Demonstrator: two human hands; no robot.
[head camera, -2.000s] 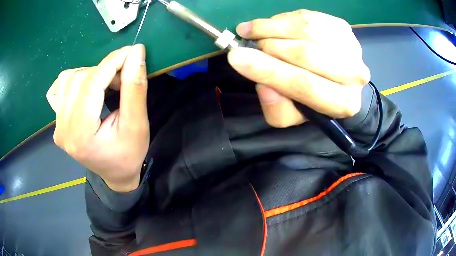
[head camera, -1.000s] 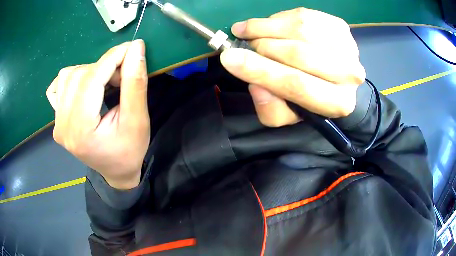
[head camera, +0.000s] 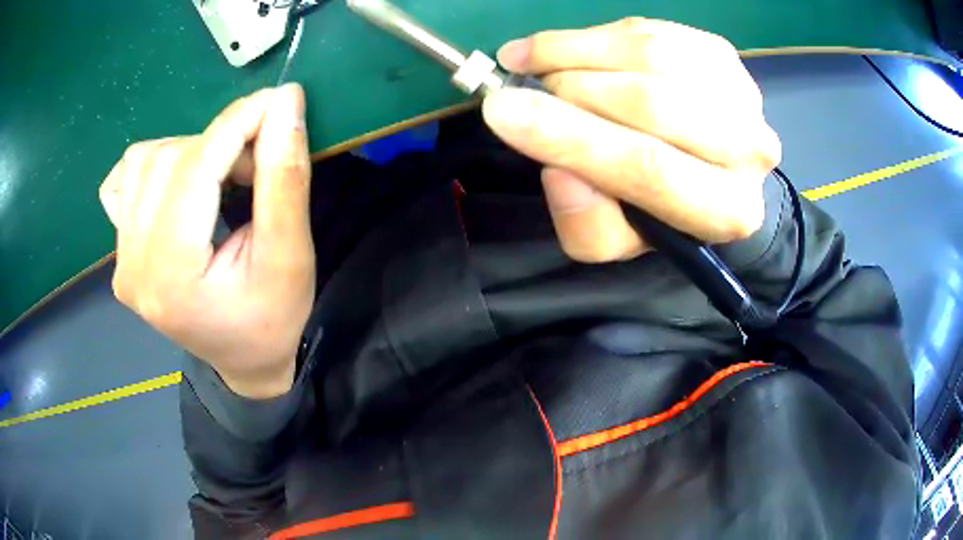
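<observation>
My left hand (head camera: 216, 243) pinches a thin silvery solder wire (head camera: 293, 51) between thumb and forefinger. The wire runs up to the edge of a silver-white plate (head camera: 241, 23) with holes, cut off by the top edge of the picture. My right hand (head camera: 644, 137) holds a soldering iron (head camera: 428, 42) by its black handle, the silver barrel pointing up and left. The iron's tip is not clearly seen near the top edge; the barrel stands a little to the right of the plate, apart from it.
The green mat (head camera: 391, 95) covers the bench, with a brown front edge close to both hands. A black cord (head camera: 799, 248) loops by my right wrist. A blue thing (head camera: 401, 142) shows below the bench edge. Grey floor with yellow lines (head camera: 882, 174) lies on both sides.
The soldering iron has moved away from the plate's edge, slightly up and to the right, with my right hand. My left hand has stayed nearly still.
</observation>
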